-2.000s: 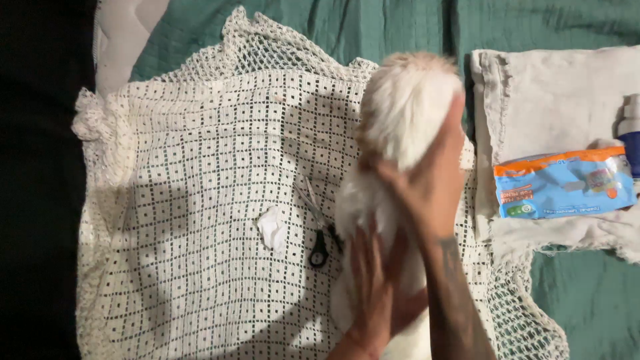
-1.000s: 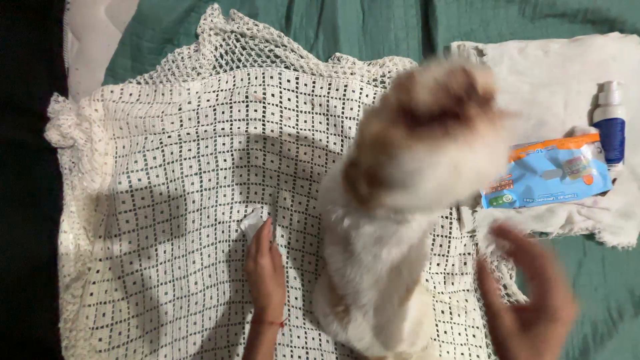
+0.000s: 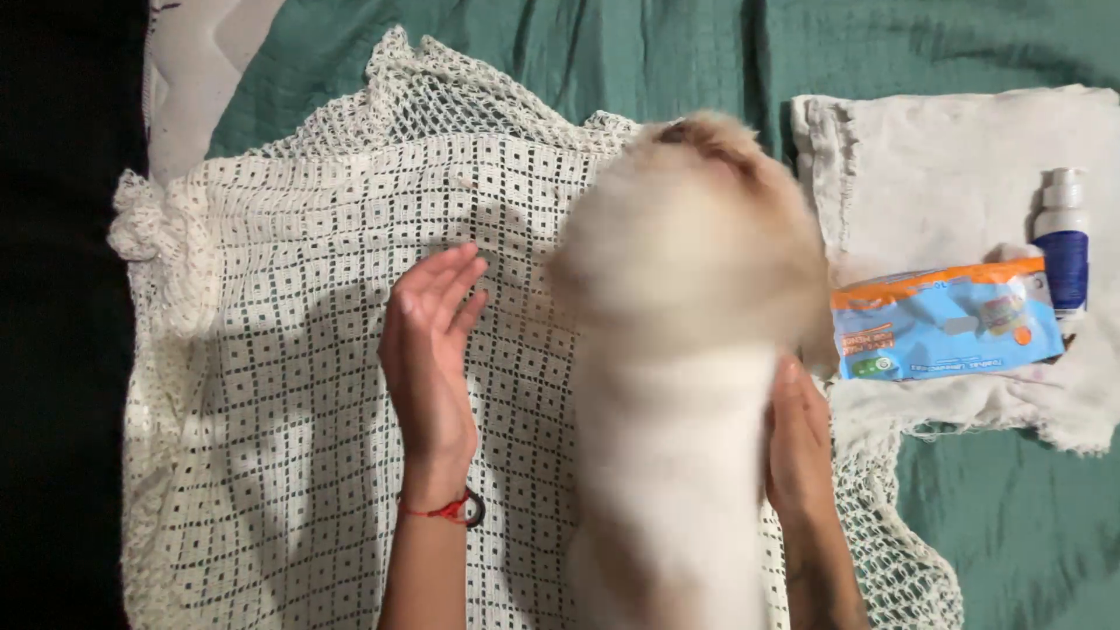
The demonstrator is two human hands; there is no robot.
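Note:
A small white dog (image 3: 674, 420) with light brown patches stands or sits on a white crocheted blanket (image 3: 289, 367), its head blurred by motion. Left of the dog, my left hand (image 3: 435, 350) is raised with its fingers apart from the dog, and nothing shows in it. A red string bracelet and a dark band circle that wrist. My right hand (image 3: 798, 429) lies along the right flank of the dog, partly hidden behind its body; whether it grips the fur is unclear.
At right, a blue and orange wipes packet (image 3: 945, 328) and a white and blue pump bottle (image 3: 1063, 249) rest on a folded white cloth (image 3: 945, 184). A green sheet (image 3: 1006, 516) lies beneath, with a mattress corner (image 3: 188, 79) showing at upper left.
The scissors and the small white piece seen earlier on the blanket no longer show. A second ago my left hand was at a small white piece; my right hand has moved from open air to the dog's side.

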